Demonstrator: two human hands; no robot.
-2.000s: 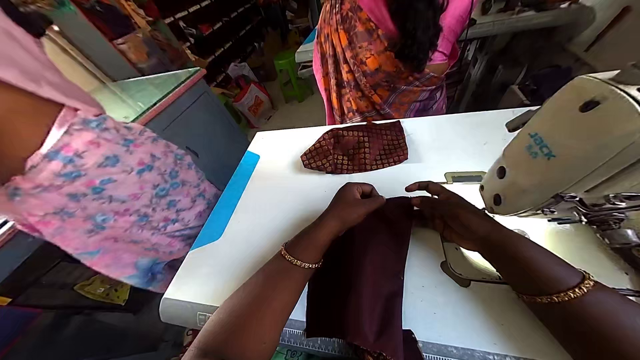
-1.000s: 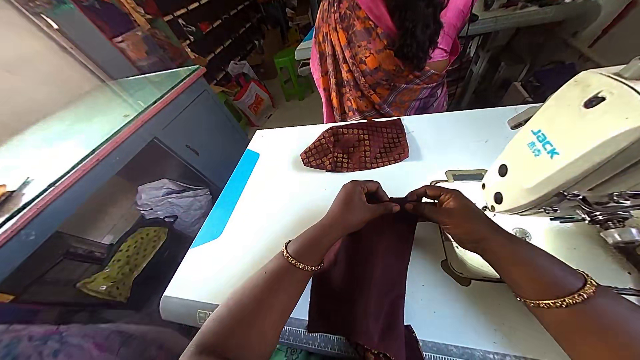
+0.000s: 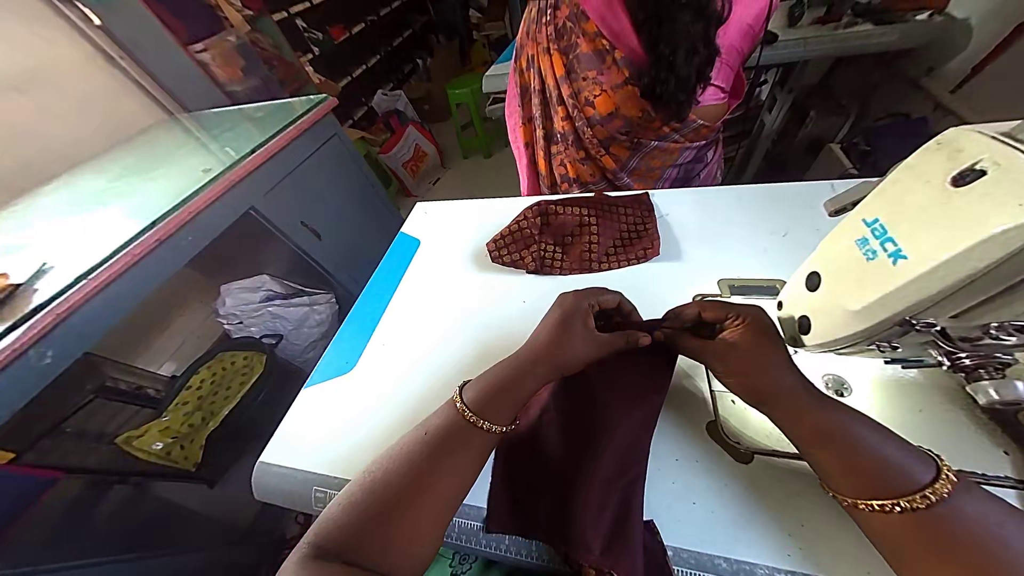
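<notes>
A dark maroon piece of cloth (image 3: pixel 584 448) hangs from my fingertips over the near edge of the white sewing table (image 3: pixel 448 320). My left hand (image 3: pixel 588 332) pinches its top edge between thumb and fingers. Close beside it, my right hand (image 3: pixel 720 340) grips the same edge, left of the sewing machine's head (image 3: pixel 920 232). A maroon fabric piece with a gold block pattern (image 3: pixel 580 234) lies flat beyond my hands. Patterned cloth shows at the hanging piece's lower end. The machine's needle area is mostly hidden behind my right hand.
A person in an orange floral sari (image 3: pixel 608 120) stands at the table's far side. On the left is a glass-topped counter (image 3: pixel 176 176), with a plastic bag (image 3: pixel 276 312) and a yellow-green dotted cloth (image 3: pixel 200 408) beneath. A green stool (image 3: pixel 470 116) stands behind.
The person in pink floral cloth on the left has gone from view, uncovering the counter and its shelf. My hands have come closer together on the cloth's top edge.
</notes>
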